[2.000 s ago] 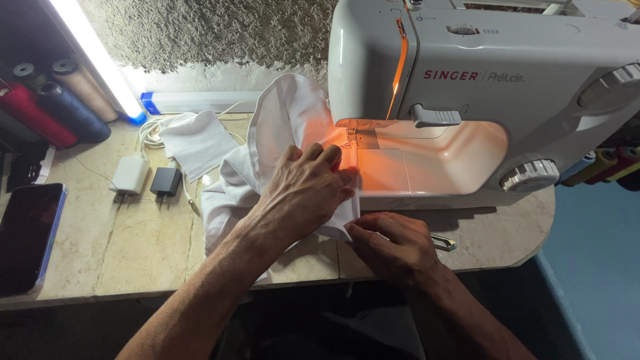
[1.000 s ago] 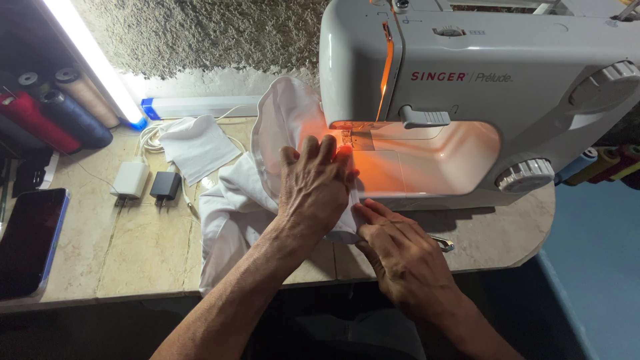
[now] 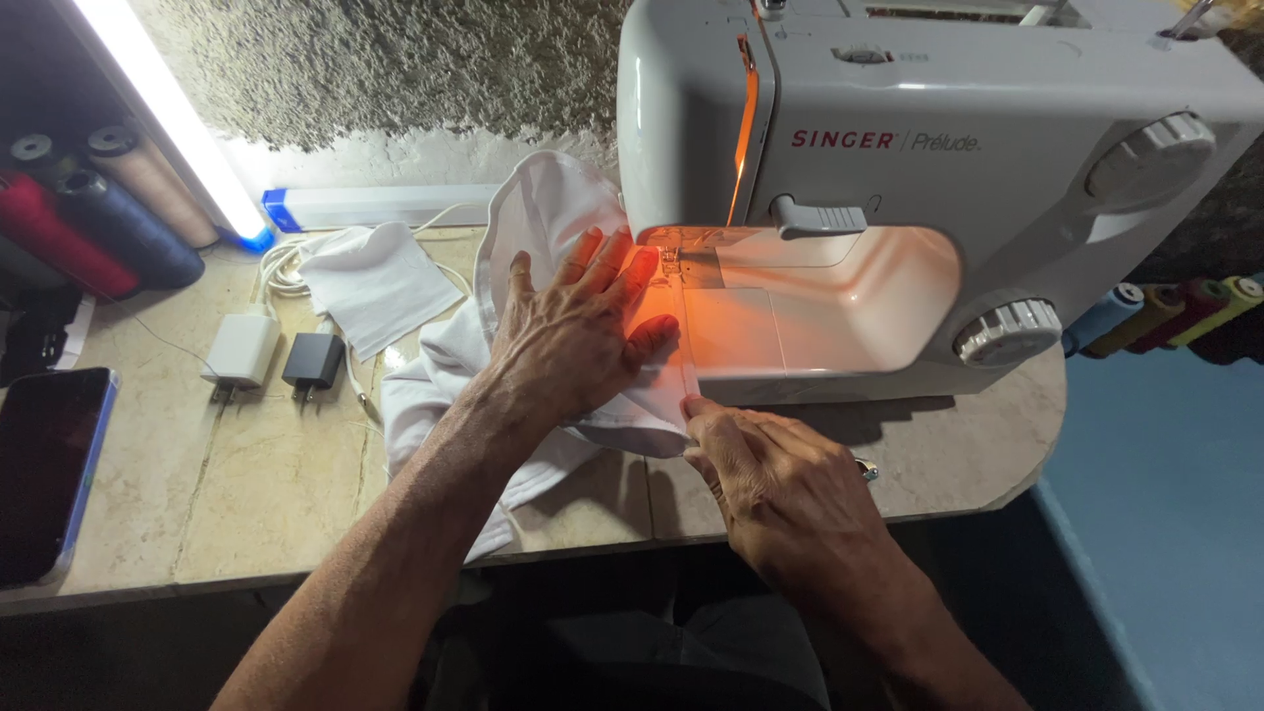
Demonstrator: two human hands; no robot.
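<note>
White fabric (image 3: pixel 553 212) lies bunched to the left of the needle area of a white Singer sewing machine (image 3: pixel 889 89), with one edge running under the presser foot (image 3: pixel 671 259). My left hand (image 3: pixel 583 336) rests flat on the cloth, fingers spread, just left of the foot in the orange light. My right hand (image 3: pixel 780 464) pinches the front edge of the fabric between thumb and index finger, in front of the machine bed (image 3: pixel 741 326). The needle tip is too small to make out.
A white cloth piece (image 3: pixel 375 281), a white charger (image 3: pixel 242 346), a dark charger (image 3: pixel 314 360) and a smartphone (image 3: pixel 49 474) lie at left. Thread spools (image 3: pixel 128 227) stand behind them. A small metal object (image 3: pixel 867 469) is beside my right hand. The table's front edge (image 3: pixel 602 553) runs below.
My left hand has gone from bent, bunched fingers to lying flat and spread on the fabric. My right hand still holds the fabric's front edge.
</note>
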